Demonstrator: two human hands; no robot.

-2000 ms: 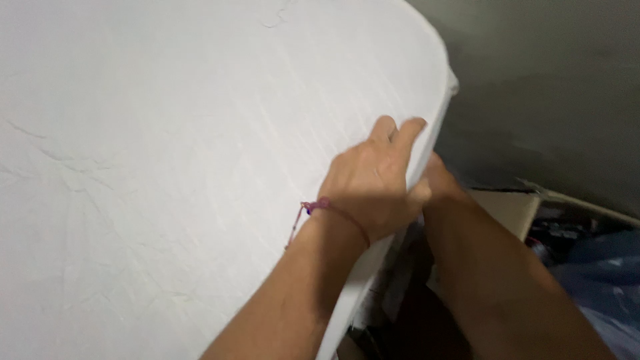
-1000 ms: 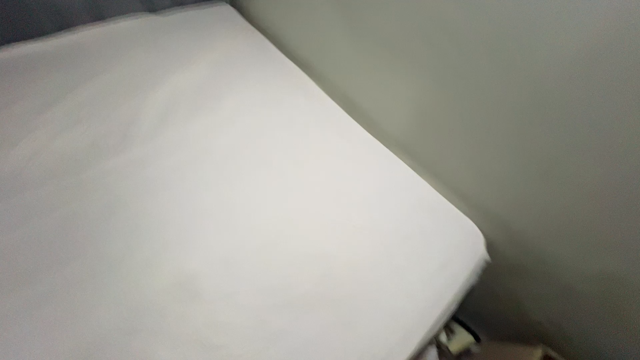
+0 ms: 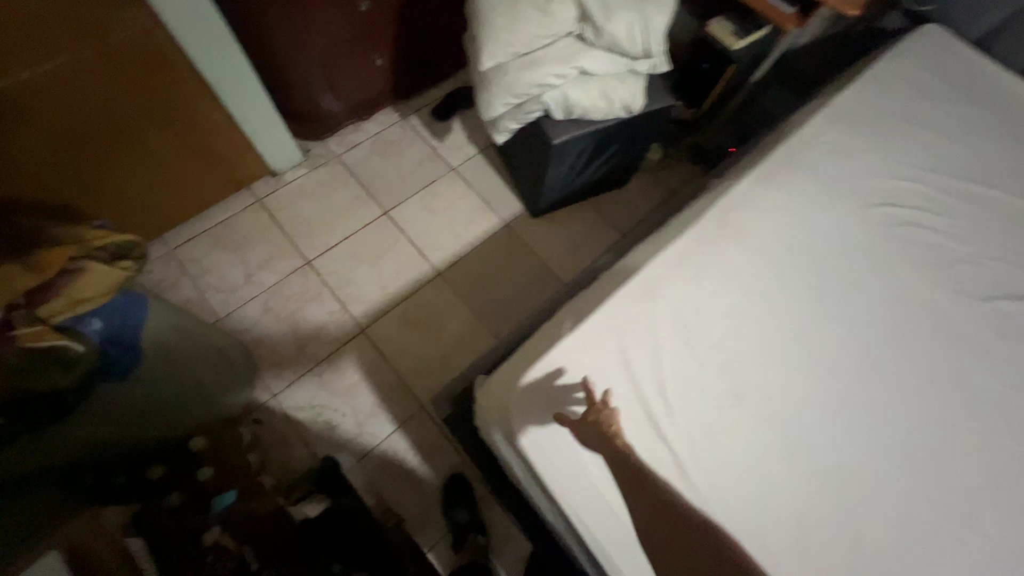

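My right hand (image 3: 596, 420) is over the near left corner of a mattress covered with a white fitted sheet (image 3: 768, 344). Its fingers are spread and nothing is held in it. A shadow of the hand falls on the sheet just left of the fingers; whether the fingertips touch the cloth I cannot tell. The sheet wraps the rounded corner and has light creases toward the right. My left hand is out of view.
A dark box-shaped seat (image 3: 576, 156) bears folded white bedding (image 3: 560, 64) beyond the mattress. Pale floor tiles (image 3: 376, 256) run alongside. At left stand a brown door (image 3: 120, 104) and a grey bin-like container (image 3: 192, 360) with clothes on top. A dark shoe (image 3: 462, 508) shows below.
The view has swung from a corner beside the wall to another corner by the tiled floor. Both hands were at the mattress edge two seconds ago; now only my right hand shows, with fingers spread.
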